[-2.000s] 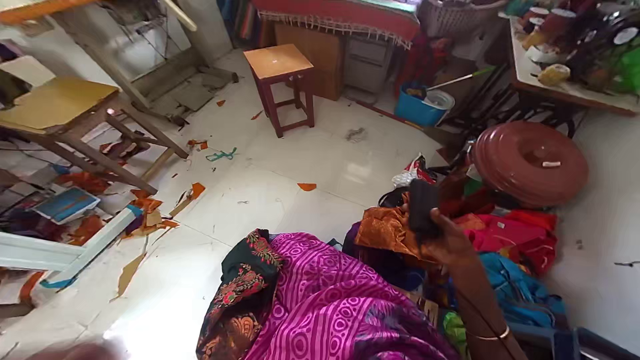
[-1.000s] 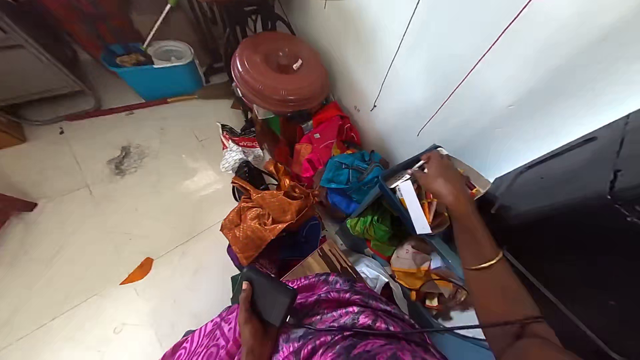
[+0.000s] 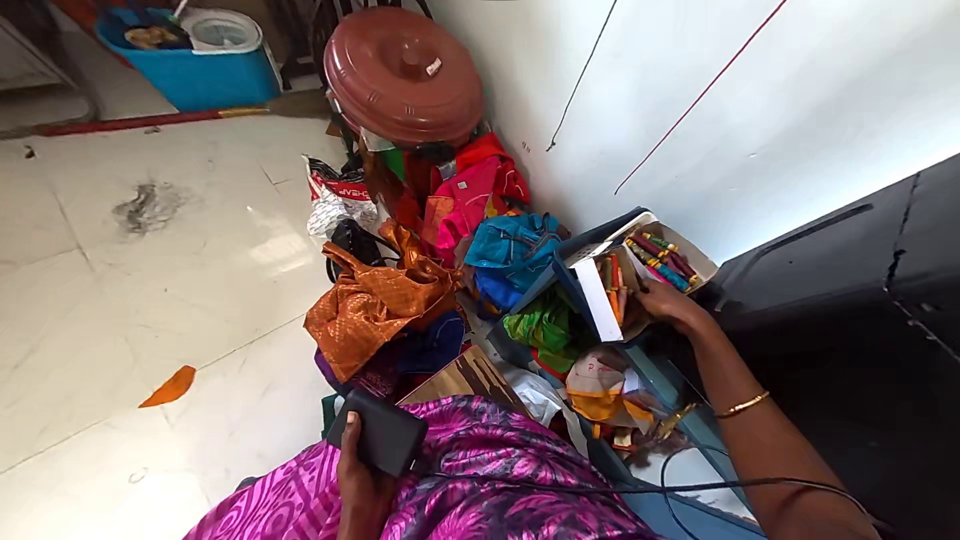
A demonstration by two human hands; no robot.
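My left hand (image 3: 358,469) holds a black rectangular device (image 3: 380,433), thumb across its face, above the purple patterned clothing (image 3: 495,457) on my lap. A black cable (image 3: 555,486) runs from the device across my right forearm. My right hand (image 3: 664,304) reaches into a small white cardboard box (image 3: 598,300) of orange and red thread spools; its fingertips are partly hidden, so a grip cannot be made out. Beside it, a second open box (image 3: 701,262) holds several thread spools (image 3: 661,256) in green, maroon and blue. Both boxes rest in a dark blue bin (image 3: 564,259).
Orange cloth (image 3: 375,307), blue cloth (image 3: 514,244) and pink cloth (image 3: 472,199) lie heaped left of the bin. Behind stand a lidded brown tub (image 3: 405,75) and a blue mop bucket (image 3: 195,71). A white wall (image 3: 675,112) and a black surface (image 3: 840,300) bound the right side.
The view has swung right and down since two seconds ago. Over the last second my right hand has moved down from the bin's far side into the white box. My left hand keeps the black device.
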